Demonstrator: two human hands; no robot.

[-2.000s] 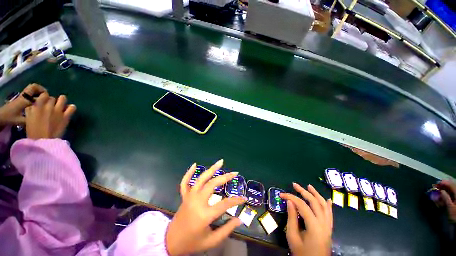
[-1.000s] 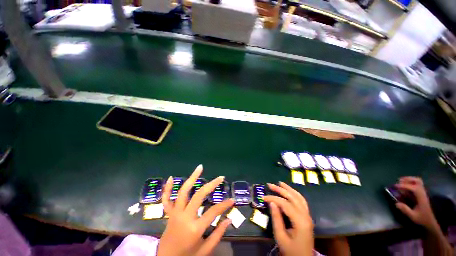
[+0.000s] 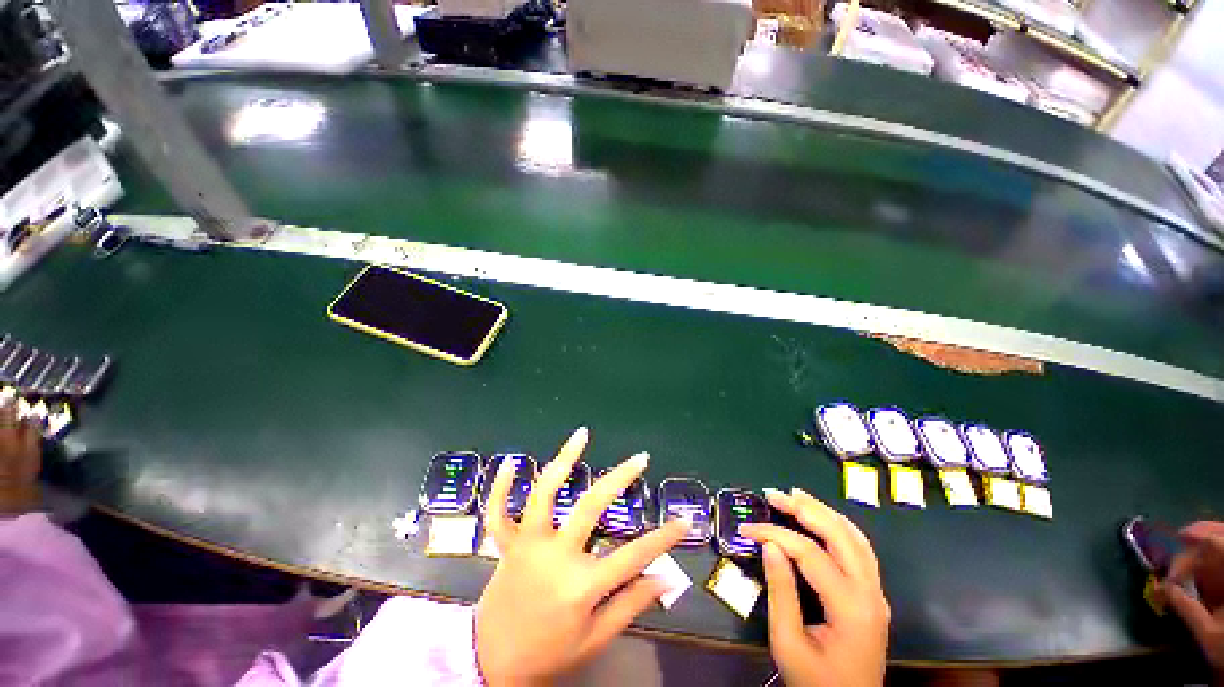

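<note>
Several smartwatch display modules (image 3: 452,483) lie in a row near the bench's front edge, dark screens lit with menu rows, with pouch batteries (image 3: 736,588) below them. My left hand (image 3: 557,577) is spread over the middle of the row, its thumb at the module (image 3: 686,510) second from the right. It covers parts of the modules under it. My right hand (image 3: 830,580) has its fingertips at the right edge of the rightmost module (image 3: 741,521). Neither hand holds anything up.
Modules with white screens (image 3: 893,435) stand in a row at right. A smartphone (image 3: 419,314) lies before the metal strip (image 3: 644,287), with a grey post (image 3: 161,128) at left. Neighbours' hands (image 3: 1199,577) show at both sides, the right one holding a module.
The view has swung right, then partly back left. My hands stay over the row, my right fingertips still at the rightmost module. The right neighbour's hand now holds its module near the picture's edge.
</note>
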